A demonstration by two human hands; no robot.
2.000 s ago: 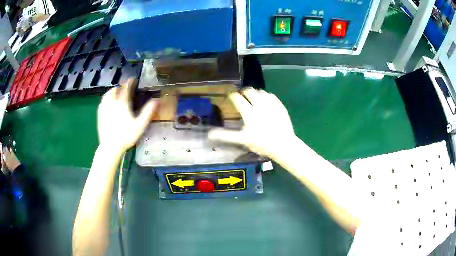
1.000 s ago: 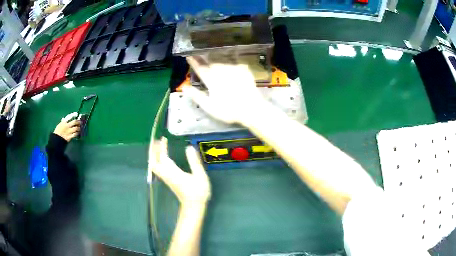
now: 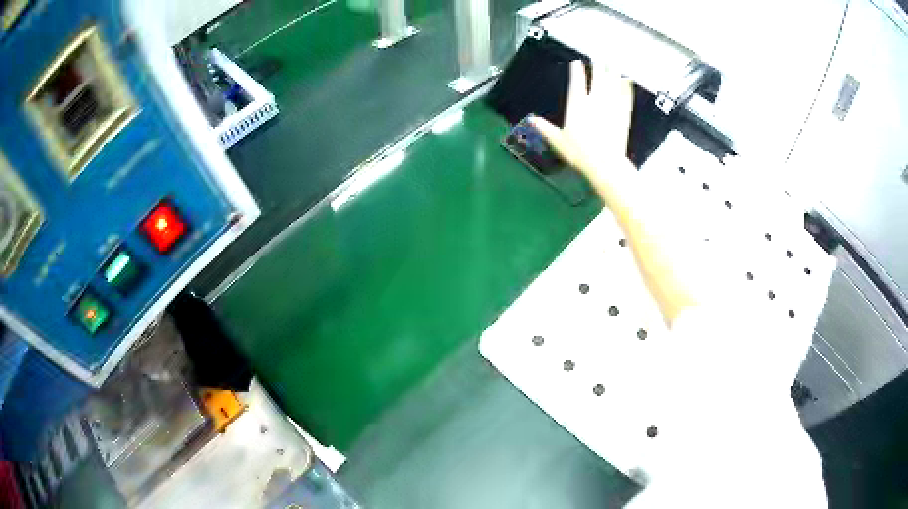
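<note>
A phone housing (image 3: pixel 533 144), a dark open outline with a blue part at its upper left end, is at the far edge of the green mat by the black conveyor end. My right hand (image 3: pixel 595 124) is just right of it and partly over it, with fingers spread and the thumb tip at the blue end. Whether the thumb touches it is unclear. My left hand is out of the picture.
The control box (image 3: pixel 119 179) is at the left, with the press fixture plate (image 3: pixel 224 467) cut off below it. The perforated board (image 3: pixel 597 338) lies under my right forearm. The black conveyor end (image 3: pixel 652 129) adjoins a white machine (image 3: pixel 617 45). A white basket (image 3: pixel 249 114) stands behind.
The view has swung right, away from the press. My right hand has moved from the press to the phone housing by the conveyor end. My left hand has left the picture.
</note>
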